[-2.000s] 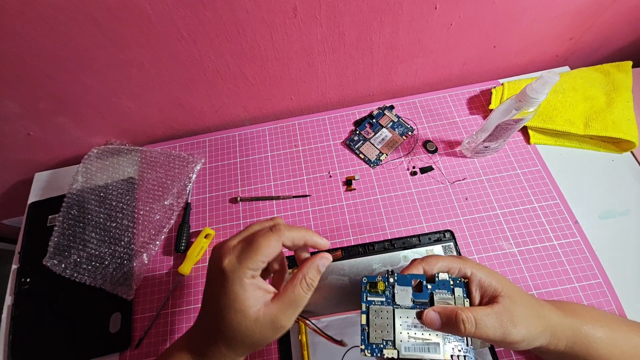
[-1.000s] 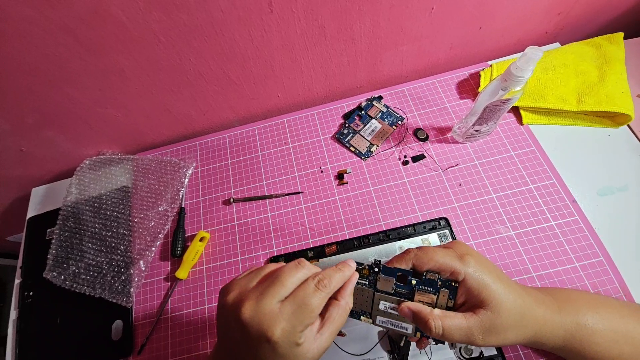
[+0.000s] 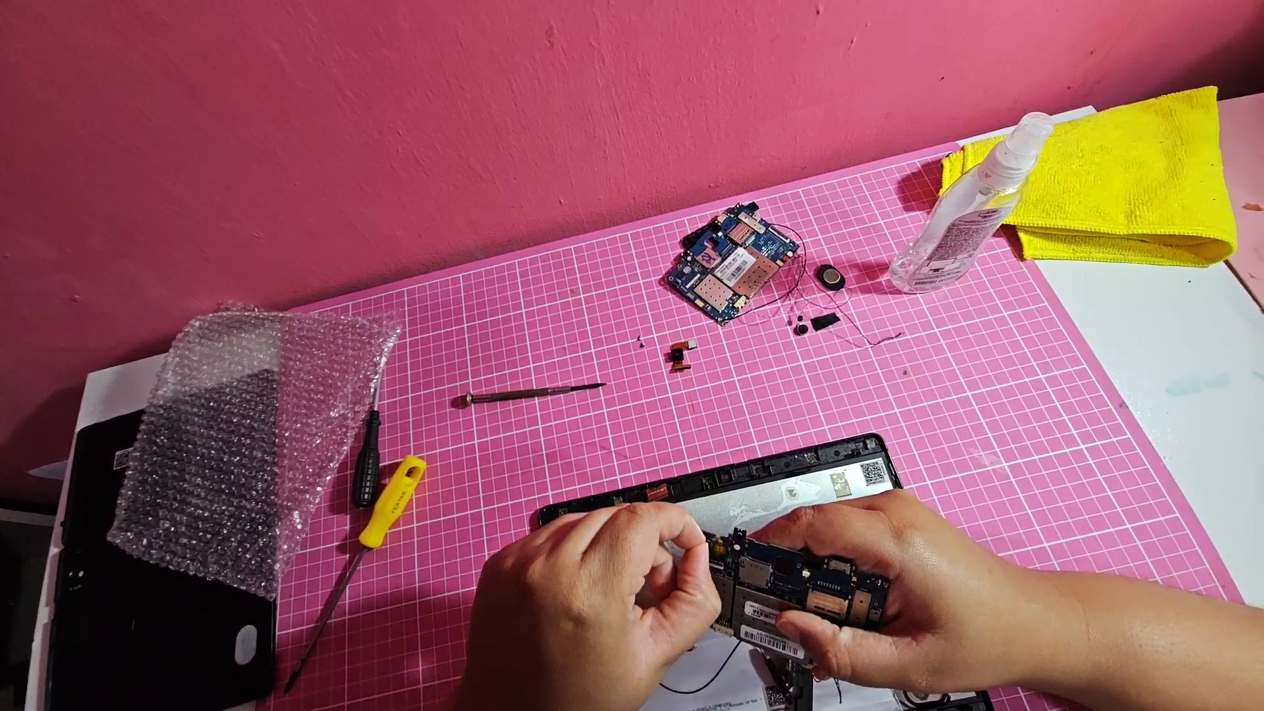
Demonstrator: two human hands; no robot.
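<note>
My right hand (image 3: pixel 908 592) grips a blue circuit board (image 3: pixel 790 583) with metal shields and labels, thumb on its face and fingers behind. The board is tilted above an opened tablet (image 3: pixel 731 509) with a black frame and silvery panel. My left hand (image 3: pixel 602 592) is at the board's left edge, its thumb and index fingertip close together there; whether a small part is pinched between them cannot be told. A thin black wire (image 3: pixel 706 681) curves below the board. The tablet's lower part is largely hidden by both hands.
A pink gridded cutting mat (image 3: pixel 513 474) bears a second circuit board (image 3: pixel 736 262), a round speaker (image 3: pixel 830 277), a small camera module (image 3: pixel 679 355), a precision screwdriver (image 3: pixel 533 392), yellow (image 3: pixel 395 499) and black screwdrivers (image 3: pixel 367 464). Bubble wrap (image 3: pixel 227 454) covers a black panel (image 3: pixel 148 632). A spray bottle (image 3: pixel 963 212) stands by a yellow cloth (image 3: pixel 1136 178).
My left hand, apart from the board two seconds ago, has moved to the board's left edge. The board, flatter to view before, is now tilted in my right hand.
</note>
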